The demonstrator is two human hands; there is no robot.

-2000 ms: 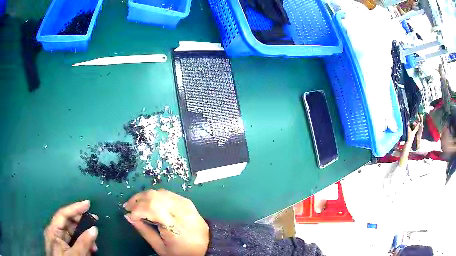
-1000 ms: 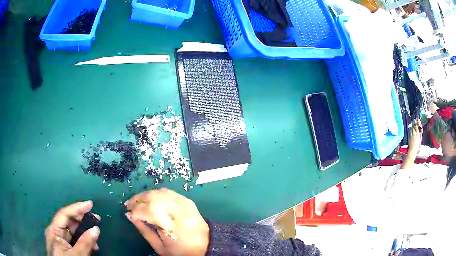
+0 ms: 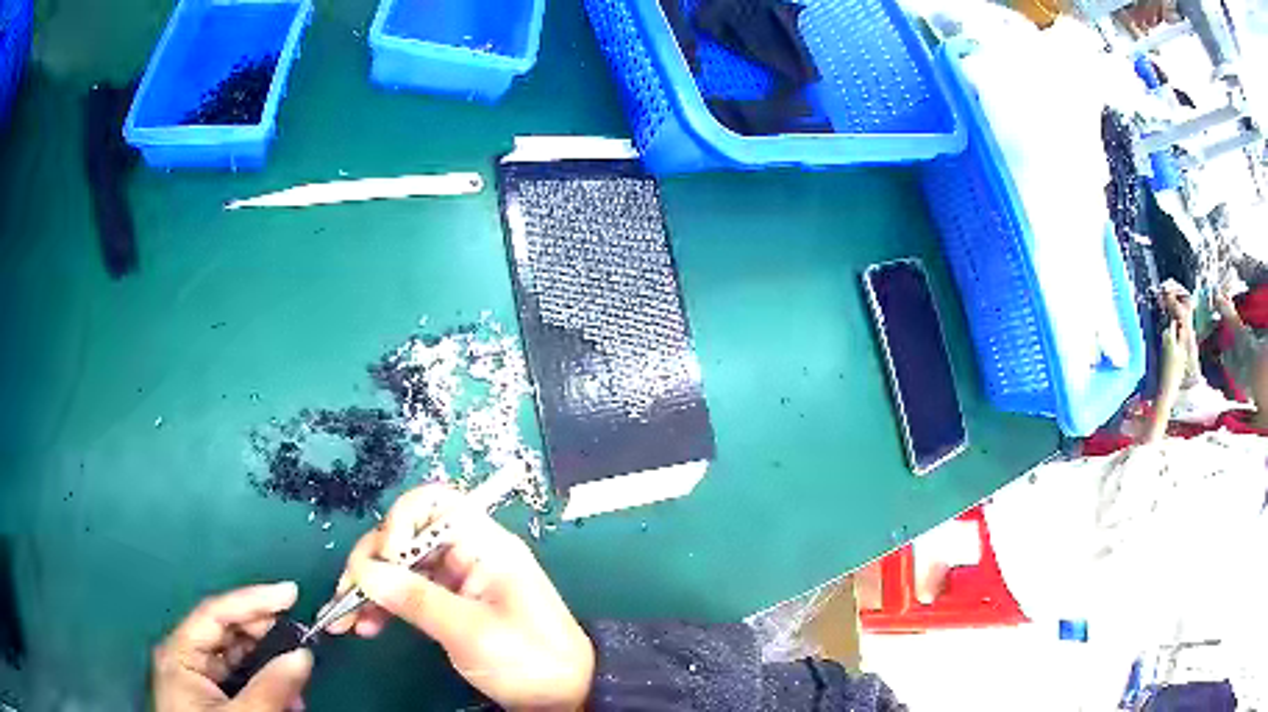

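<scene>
My left hand (image 3: 230, 647) is at the bottom left, cut off by the lower edge, its fingers and thumb closed on a small black part (image 3: 267, 654). My right hand (image 3: 466, 598) holds silvery tweezers (image 3: 403, 558), their tips pointing down-left and at the black part. Whether the tips hold a piece is too small to tell. Above my hands lie a heap of small black pieces (image 3: 327, 473) and small white bits (image 3: 480, 403). The black sheet with silvery dotted rows (image 3: 605, 299) lies to the right of them.
A white pointed stick (image 3: 355, 191) lies above the heaps. Two small blue bins (image 3: 202, 145) stand at the back left, near a black strip (image 3: 114, 209). Large blue baskets (image 3: 821, 150) stand at the back right. A smartphone (image 3: 918, 365) lies right of the sheet. A person's arm (image 3: 1172, 369) shows far right.
My right hand has turned and the tweezers now show clearly, their tips at the black part in my left hand. The whole view has shifted slightly, so the table things sit lower and further right.
</scene>
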